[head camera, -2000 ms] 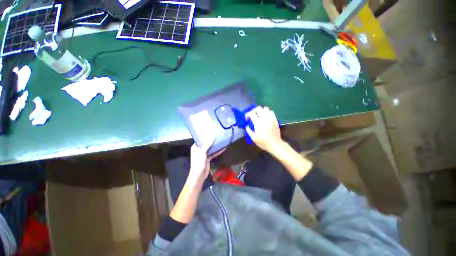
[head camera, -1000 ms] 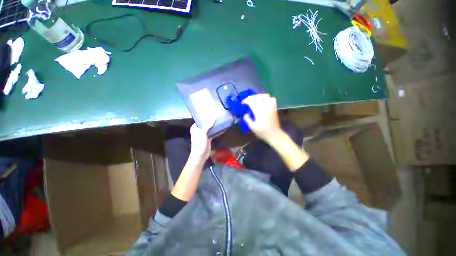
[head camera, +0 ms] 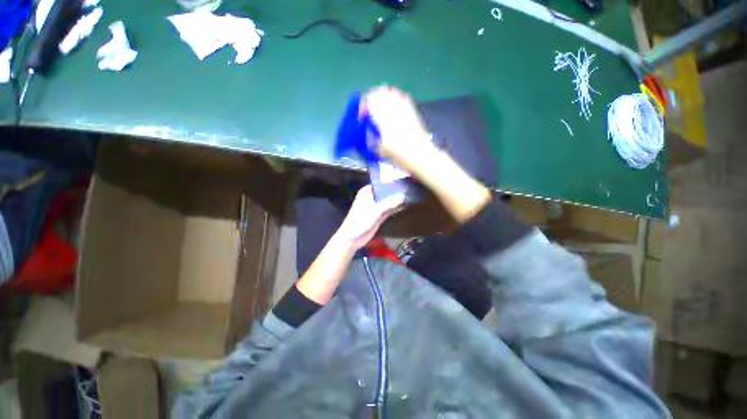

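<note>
A small solar panel (head camera: pixel 463 135) lies back side up at the front edge of the green bench, its dark back partly hidden by my right hand and forearm. My left hand (head camera: pixel 368 214) grips the panel's near left corner. My right hand (head camera: pixel 395 123) is blurred and holds a bright blue cloth (head camera: pixel 354 131) at the panel's left side. A bit of the white label (head camera: pixel 391 172) shows below my right hand. The junction box and the panel's cable cannot be made out.
White crumpled wipes (head camera: pixel 215 34) and a black cable (head camera: pixel 348 33) lie at the back of the bench (head camera: pixel 278 90). A black stick-shaped tool (head camera: pixel 53 37) is far left. White ties (head camera: pixel 581 78) and a white coil (head camera: pixel 636 131) are at right. An open carton (head camera: pixel 201 262) stands below left.
My right hand has moved the blue cloth from the panel's right part to its left side. The view has shifted, so the bottle and framed panels at the back have mostly left the picture.
</note>
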